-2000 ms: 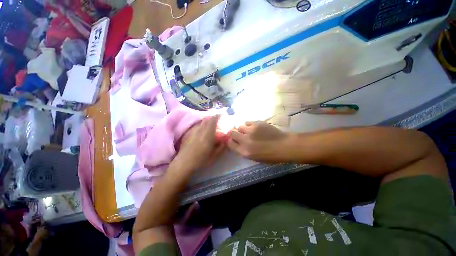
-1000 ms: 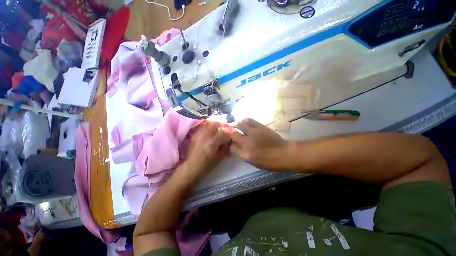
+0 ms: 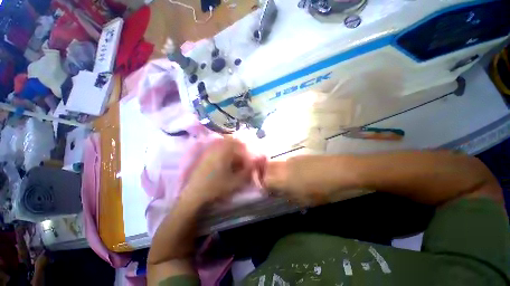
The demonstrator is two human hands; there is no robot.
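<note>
The pink garment piece (image 3: 168, 153) lies bunched on the white table left of and in front of the needle area. My left hand (image 3: 221, 167) is blurred and closed on the cloth just in front of the machine head's left end. My right hand (image 3: 285, 179) is beside it, also blurred, with a pink fabric edge (image 3: 259, 167) at its fingertips. The presser foot area (image 3: 246, 124) is partly lost in the lamp's glare. The white sewing machine (image 3: 302, 61) with a blue stripe stands behind my hands.
Thread snips (image 3: 376, 133) with a green and orange handle lie right of the needle. A pink strip (image 3: 92, 195) hangs over the table's wooden left end (image 3: 112, 212). Red cloth (image 3: 133, 42) and a white box lie behind at left. Part of another person shows at lower left.
Both hands have come toward the front edge, away from the needle, with the fabric edge. The pink cloth at left has shifted and spread differently.
</note>
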